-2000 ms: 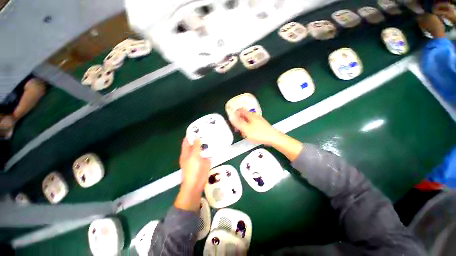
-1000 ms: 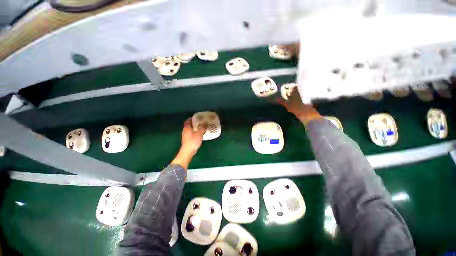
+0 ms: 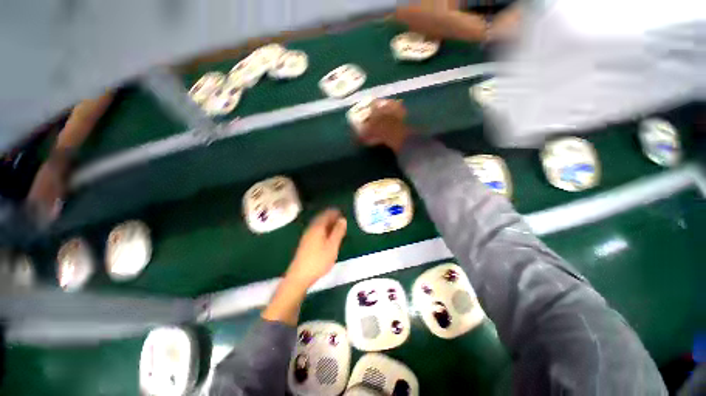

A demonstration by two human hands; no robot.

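A closed cream unit (image 3: 272,204) lies on the green belt, left of my left hand. An open unit with electronics (image 3: 383,206), showing blue and silver inside, lies just right of my left hand. My left hand (image 3: 317,246) is blurred, empty, with loosely curled fingers above the belt's near rail. My right hand (image 3: 385,124) reaches across the belt and grips a cream cover (image 3: 360,116) near the far rail; the hand hides part of it.
Cream covers (image 3: 377,315) lie on the near worktop (image 3: 557,309). More open units (image 3: 570,164) lie along the belt at right. Closed units (image 3: 128,250) lie at left. Beyond the far rail (image 3: 310,112) are a cover pile and other people's arms. A white frame (image 3: 604,69) blocks the upper right.
My left hand has let go of the unit it held and moved down and right. My right hand has moved left along the far side. The camera view has tilted.
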